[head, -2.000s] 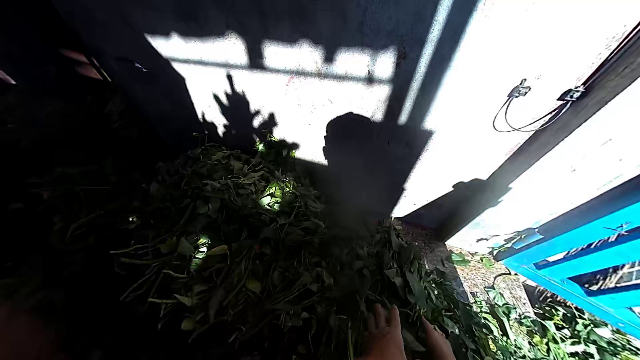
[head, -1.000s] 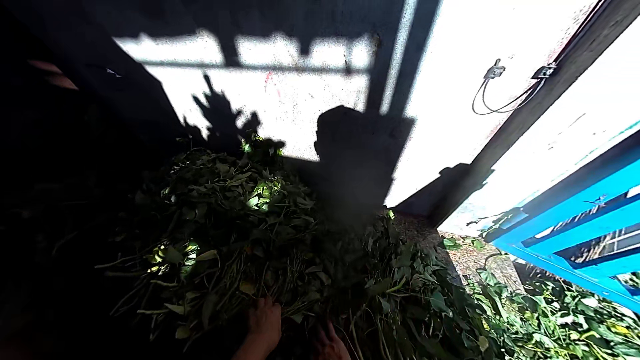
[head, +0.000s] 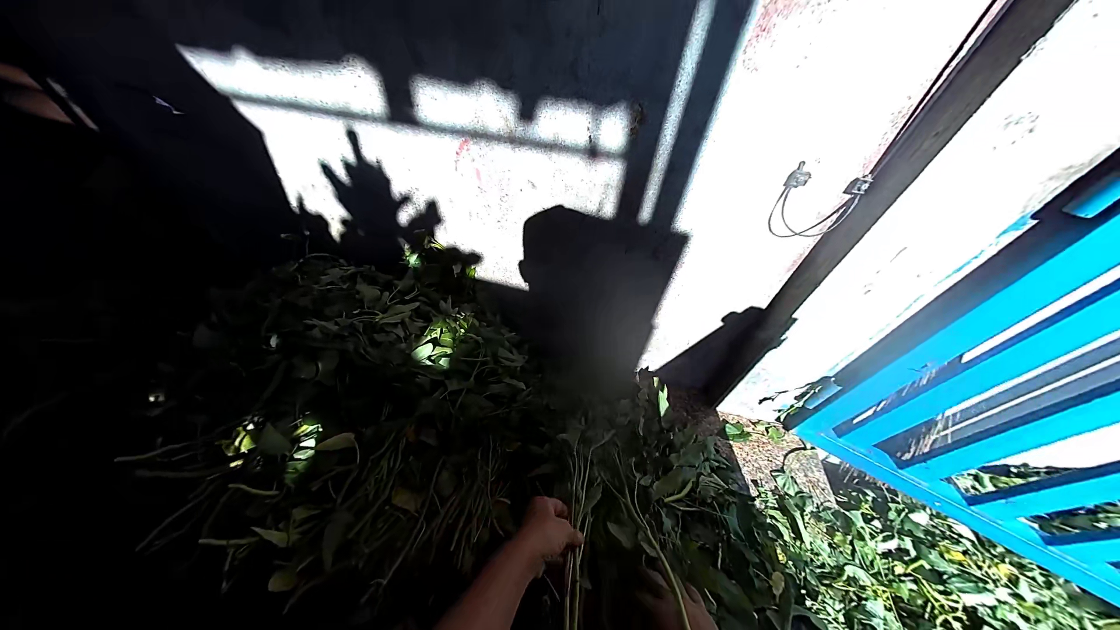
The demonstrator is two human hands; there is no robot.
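Observation:
My left hand (head: 549, 528) is closed around several long, thin green stems (head: 575, 560) of leafy vines at the lower middle. To its right, at the bottom edge, my right hand (head: 669, 599) is low among the leaves in deep shade, with a pale stem running across it; its fingers are hard to make out. A large heap of cut leafy vines (head: 394, 394) lies in front and to the left, mostly shaded, with a few sunlit patches. More leafy stems (head: 691, 490) spread beside and beyond my right hand.
A whitewashed wall (head: 735, 219) with shadows on it stands behind the heap. A wire on small fittings (head: 797, 178) hangs by a dark post (head: 875, 192). At the right is a blue metal gate (head: 954, 420), with sunlit vines (head: 927, 560) below it.
My left hand was in the heap's stems a second ago; it is now farther right, gripping long stems. My right hand has also shifted right, lower among the leaves.

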